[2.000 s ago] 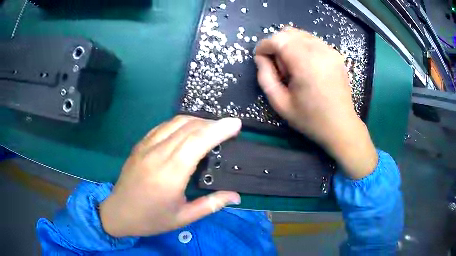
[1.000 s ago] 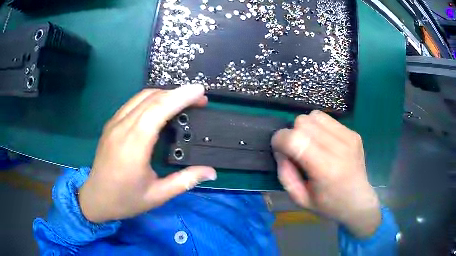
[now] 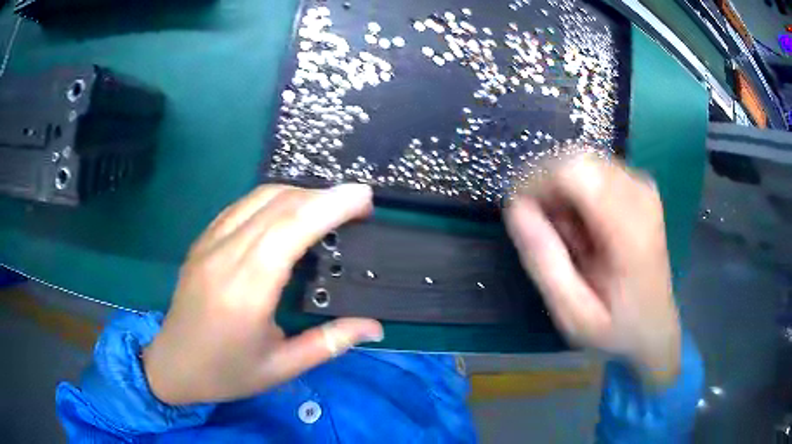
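Observation:
A dark rectangular plate (image 3: pixel 408 299) lies flat on the green mat, with ringed holes at its left end and three small bright fasteners (image 3: pixel 428 281) along its groove. My left hand (image 3: pixel 260 286) brackets the plate's left end, fingers at its far edge and thumb at its near edge. My right hand (image 3: pixel 599 251) is blurred, fingers curled, over the plate's right end and the near right edge of the black parts tray (image 3: pixel 417 108). It hides the plate's right end; whether its fingertips hold a fastener cannot be told. Many tiny silver pieces are scattered in the tray.
A thick stack of dark plates (image 3: pixel 78 139) stands on the green mat (image 3: pixel 217 113) at the left. Another dark object (image 3: pixel 113 10) is cut off at the top left. Metal rails (image 3: pixel 686 56) and an orange piece (image 3: pixel 747 100) are at the upper right.
Since one second ago, my right hand has moved off the groove, up and right; a third bright fastener shows where its fingers were. My left hand stays around the plate's left end.

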